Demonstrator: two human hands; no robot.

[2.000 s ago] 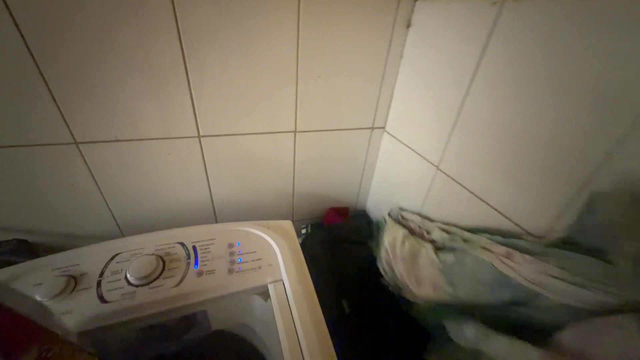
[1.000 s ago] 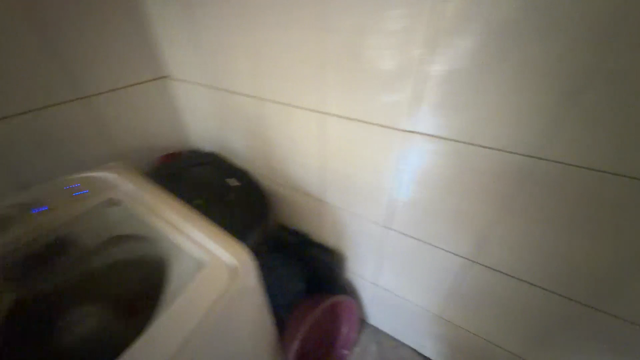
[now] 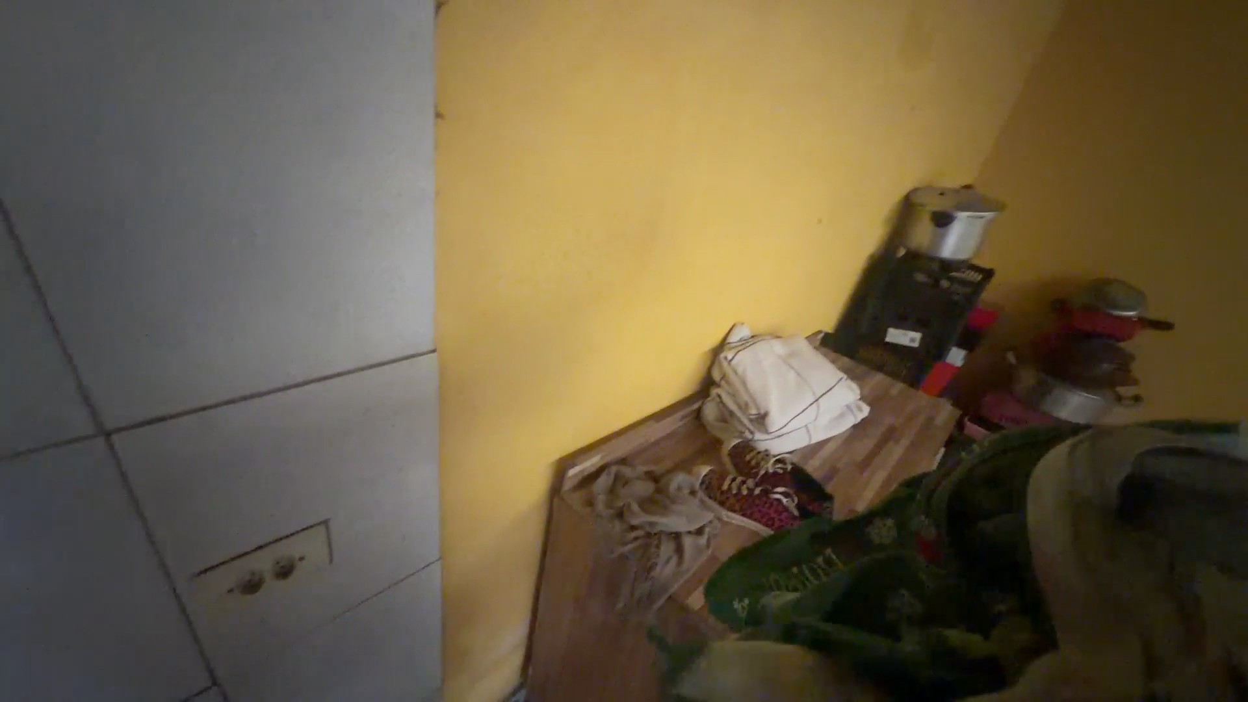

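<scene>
Neither of my hands can be seen. A bulky bundle of green patterned cloth [image 3: 877,565] with pale fabric [image 3: 1121,575] fills the lower right, close to the camera; what supports it is hidden. Beyond it, a wooden surface [image 3: 624,643] bears a folded white cloth [image 3: 780,385] with dark lines. A pair of dark red patterned shoes with pale laces [image 3: 756,492] lies beside a crumpled greyish-brown cloth [image 3: 658,507] on that surface.
A lidded metal pot [image 3: 951,222] stands on black crates [image 3: 902,312] by the yellow wall [image 3: 634,214]. More pots [image 3: 1072,395] are stacked at the right. A wall socket [image 3: 268,573] sits in the grey tiles at the left.
The view has swung far round, from the washing machine and tiled corner to the yellow wall and wooden surface. Cloth showed at the right two seconds ago and a bundle shows there now.
</scene>
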